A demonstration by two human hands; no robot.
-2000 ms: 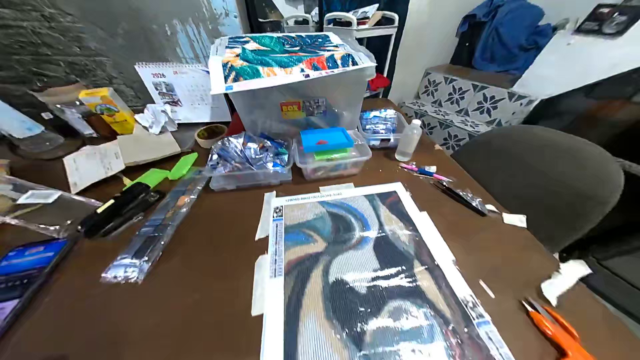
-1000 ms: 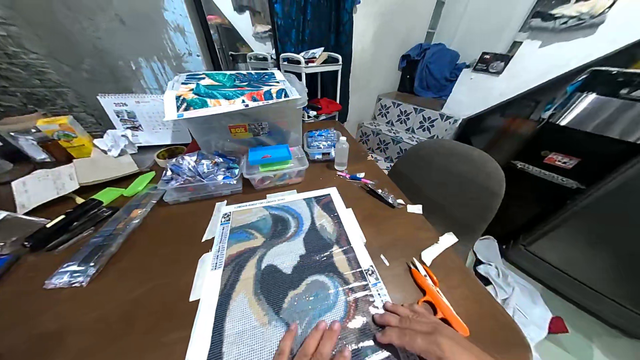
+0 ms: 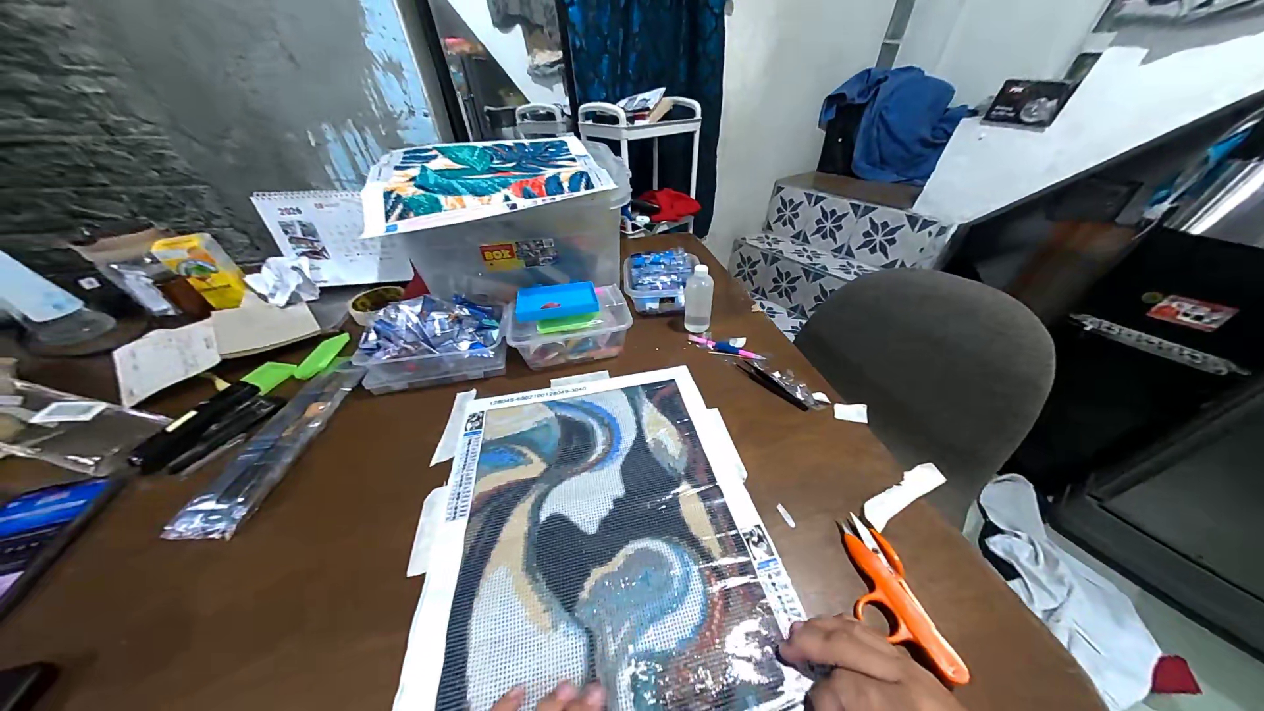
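A diamond painting canvas [image 3: 583, 494] with a shiny clear film over part of it lies on the brown table, white tape strips along its edges. My right hand [image 3: 864, 667] rests at its lower right edge, fingers bent; whether it pinches the film or canvas cannot be told. Only the fingertips of my left hand [image 3: 553, 699] show, at the canvas's lower middle by the bottom of the view. Orange-handled scissors [image 3: 908, 607] lie just right of my right hand, blades pointing away. A torn white paper strip [image 3: 904, 494] is beside their tips.
Behind the canvas stand plastic tubs of packets [image 3: 430, 370], a small clear bottle [image 3: 698, 301] and a large plastic box [image 3: 513, 262]. Black pens or cutters [image 3: 197, 425], a long plastic sleeve [image 3: 262, 464] and a phone [image 3: 49, 523] lie left. A grey chair [image 3: 928, 365] stands right.
Both hands, out of view in the oldest frame, came onto the lower canvas. Since one second ago, my left hand has moved lower, mostly out of view. The view has shifted.
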